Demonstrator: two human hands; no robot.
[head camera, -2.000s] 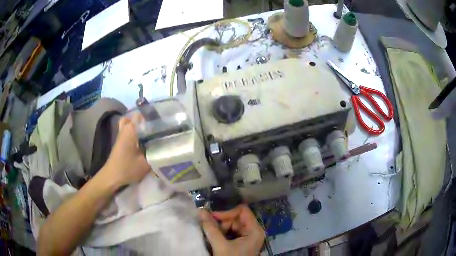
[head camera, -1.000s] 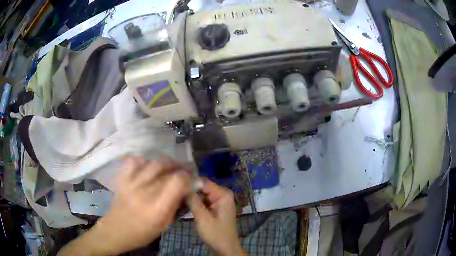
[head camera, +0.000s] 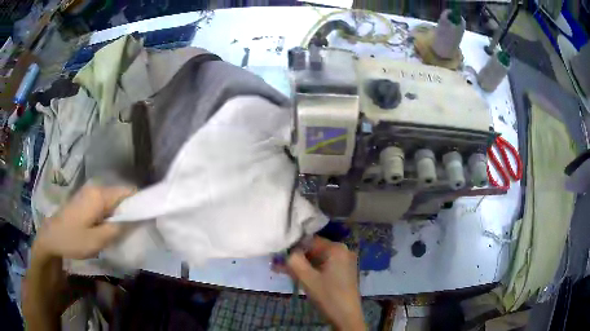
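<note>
A pale beige cloth panel is spread in front and left of the cream overlock machine. My left hand grips the panel's left end between thumb and fingers; it is slightly blurred. My right hand holds the panel's lower right corner with its fingertips, below the needle area; a small dark purplish bit shows by the fingers, too blurred to name. The grey-brown garment body with dark strips lies behind the panel. The needle area is largely hidden.
Red-handled scissors lie right of the machine, partly hidden by it. Thread cones stand behind it. Stacked green cut pieces lie far right. Brown trimmings lie on a blue patch below the machine. Pale green cloth is heaped at left.
My left hand has moved from beside my right hand far to the left, spreading the pale panel. The cloth now covers more in front of the machine. The view has shifted left.
</note>
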